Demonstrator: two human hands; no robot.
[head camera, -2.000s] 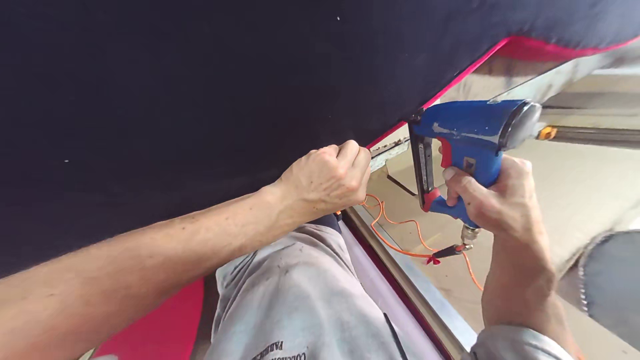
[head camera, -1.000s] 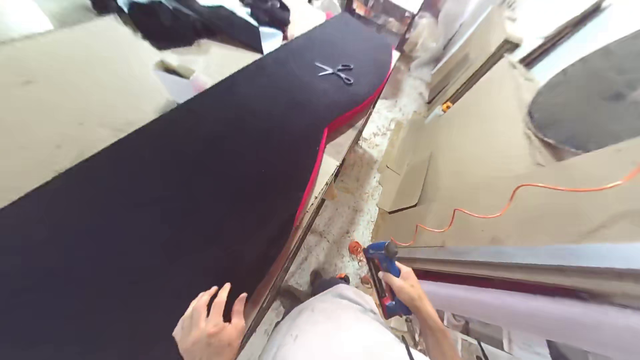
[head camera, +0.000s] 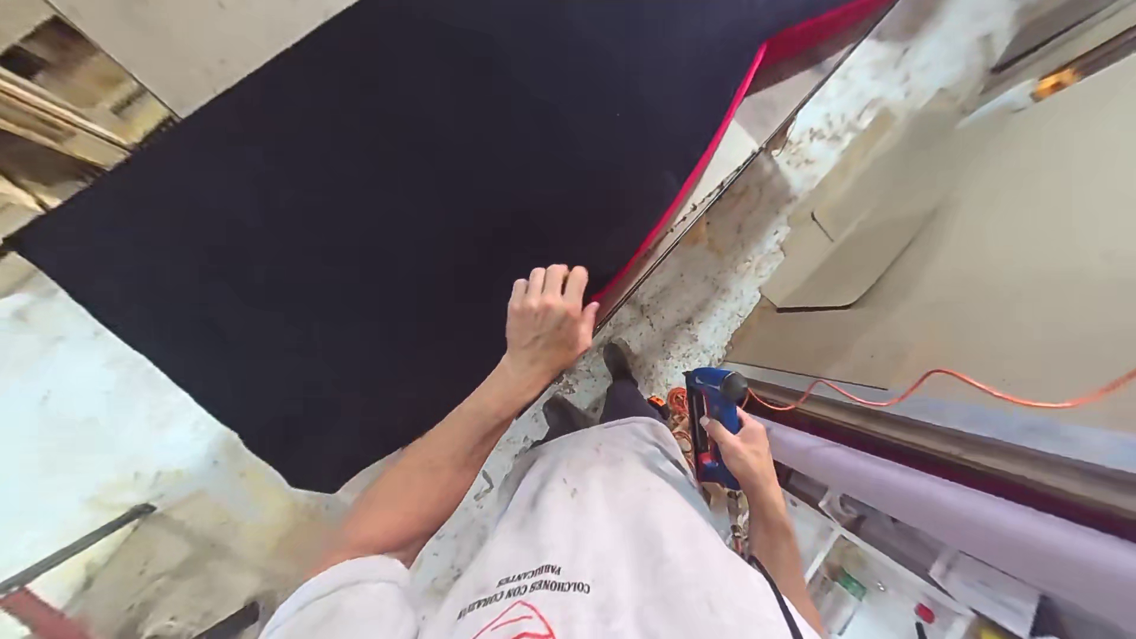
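A large piece of dark fabric (head camera: 355, 213) with a red edge (head camera: 723, 138) covers the work surface. My left hand (head camera: 550, 319) rests on the fabric near its red edge, fingers slightly bent and thumb at the border; whether it pinches the cloth does not show clearly. Low at my right side, my right hand (head camera: 744, 448) is closed around the handle of a blue pneumatic staple gun (head camera: 717, 426), held apart from the fabric. An orange air hose (head camera: 963, 377) runs from near the gun toward the right.
Cardboard sheets (head camera: 985, 240) lie on the right. A lilac roll (head camera: 932, 515) runs along the lower right above white trays (head camera: 816, 524) of small items. My shoes (head camera: 619, 359) stand on the stained floor beside the work surface's edge. Wooden slats (head camera: 62, 115) show at the upper left.
Two seconds ago the staple gun was at the red edge beside my left hand; it is now away from it. My left hand has come down onto the fabric since one second ago. The view has shifted widely.
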